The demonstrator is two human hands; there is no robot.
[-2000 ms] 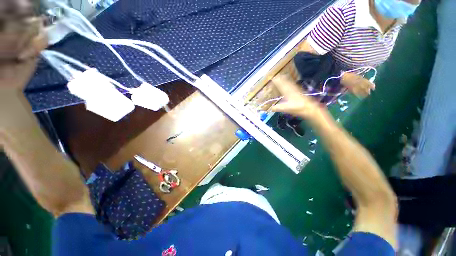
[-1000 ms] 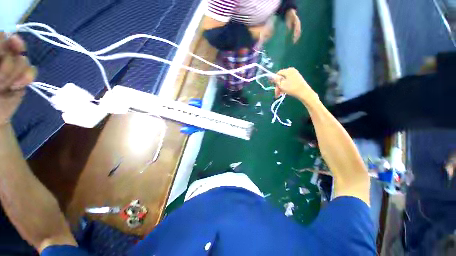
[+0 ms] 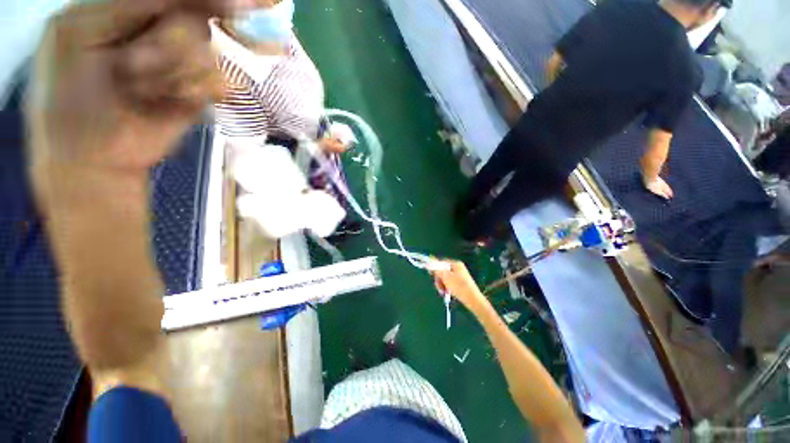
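My left hand (image 3: 143, 82) is large and blurred at the upper left, fingers curled; the cords in its grip are too blurred to follow. White adapter blocks (image 3: 290, 208) hang in the air right of it, over the table edge. Thin white cords (image 3: 381, 227) run down from near the person in the striped shirt to my right hand (image 3: 450, 279). My right hand is closed on them over the green floor, and a short end hangs below it.
A white ruled bar (image 3: 286, 290) with blue clamps (image 3: 281, 318) sticks out past the brown table (image 3: 216, 381). The striped-shirt person (image 3: 268, 86) stands ahead, a hand by something white. Another person in black (image 3: 598, 95) leans over navy cloth at right. A small machine (image 3: 606, 232) sits on that table's edge.
The view has swung right. The adapters now show nearer the striped-shirt person. My right hand still holds the cords, lower in the picture. The person in black has come into full view.
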